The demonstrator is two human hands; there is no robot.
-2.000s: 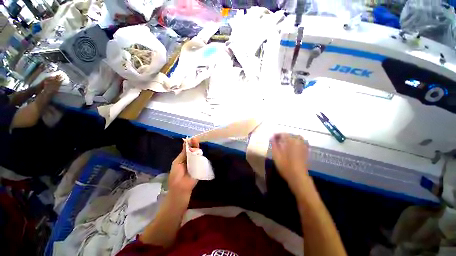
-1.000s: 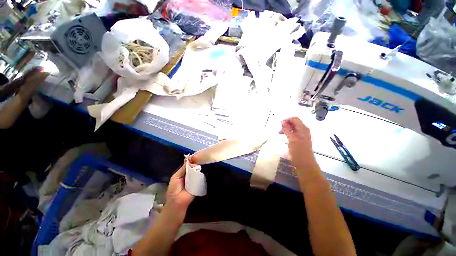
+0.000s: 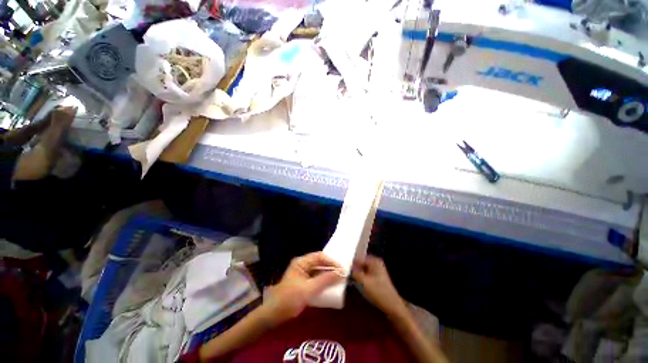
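An off-white fabric strip (image 3: 350, 230) runs from the machine table's front edge down to my hands above my lap. My left hand (image 3: 304, 283) pinches its lower end, and a short end of cloth hangs below the fingers. My right hand (image 3: 374, 282) is at the strip's right edge, beside the left hand, with its fingers closed on the cloth. The strip's upper end lies on the white table and fades into the glare there.
The JACK sewing machine (image 3: 511, 57) stands at the right, with snips (image 3: 479, 162) before it. Pale cloth (image 3: 273, 78), a bag of cords (image 3: 186, 71) and a wooden strip (image 3: 186, 140) lie left. A blue crate (image 3: 114, 273) holds cloth. Another person's arm (image 3: 41, 145) is far left.
My right hand has come down from the table to the strip beside my left hand. My left hand has moved right. The strip now hangs straight from the table edge towards my lap.
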